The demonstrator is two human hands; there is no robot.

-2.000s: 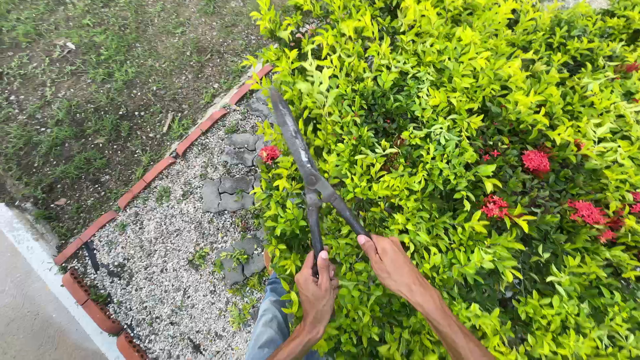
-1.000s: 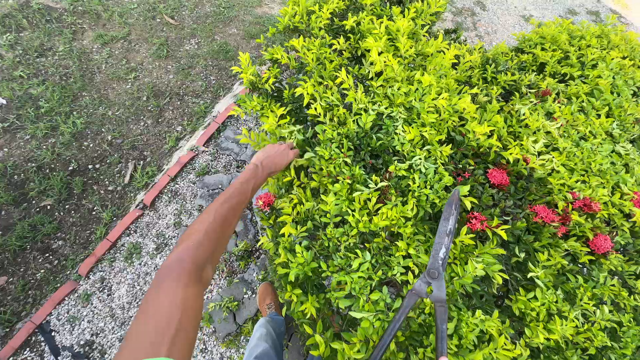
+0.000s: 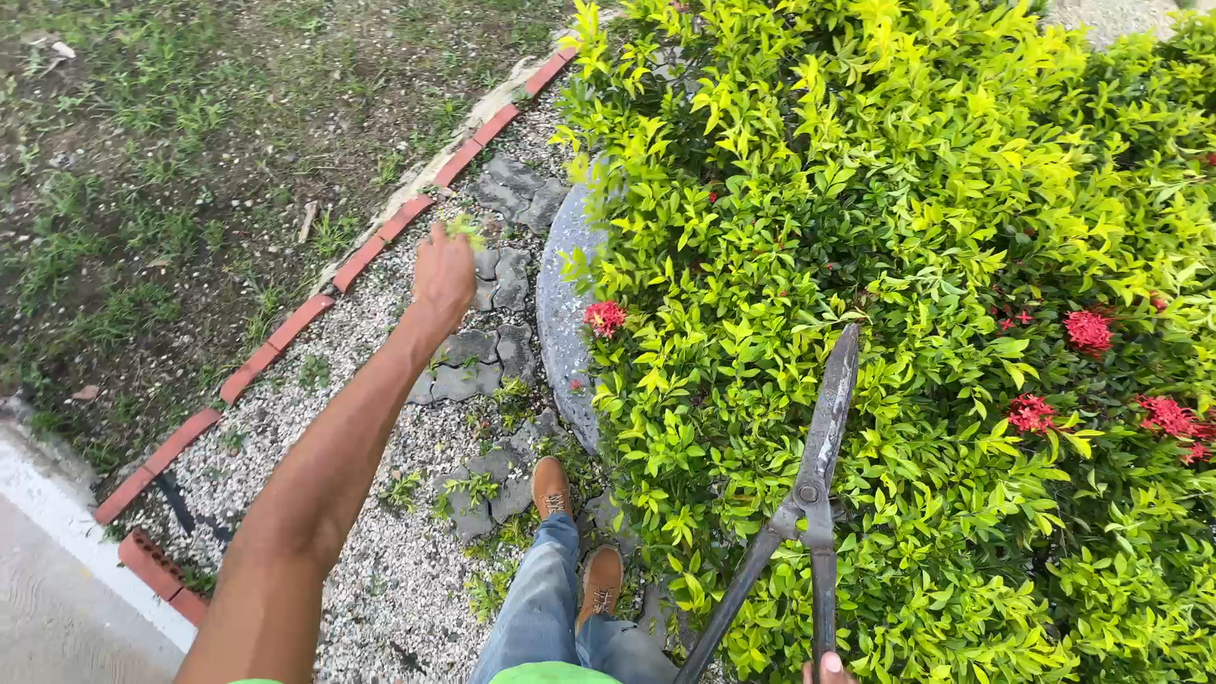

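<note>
My left hand (image 3: 445, 270) reaches out over the gravel beside the brick edging, its fingers closed around a small sprig of green leaves (image 3: 465, 231). At the bottom edge, my right hand (image 3: 828, 669) is mostly cut off, with fingers on one handle of the metal hedge shears (image 3: 809, 492). The shears lie over the leafy hedge (image 3: 912, 237), blades nearly together, tips pointing up at the leaves. Red flower clusters (image 3: 1088, 331) dot the hedge, one (image 3: 604, 318) on its left side.
A curved grey stone or concrete rim (image 3: 560, 285) borders the hedge. Interlocking pavers (image 3: 465, 365) cross the white gravel (image 3: 347, 532). Red brick edging (image 3: 275, 347) divides gravel from patchy grass. My boots (image 3: 600, 579) stand beside the hedge. A white-edged concrete strip (image 3: 57, 560) is at lower left.
Two seconds ago both hands held the shears' handles. My left hand then let go, reached to the hedge's left edge, and has moved away from it over the gravel with leaves in its fingers.
</note>
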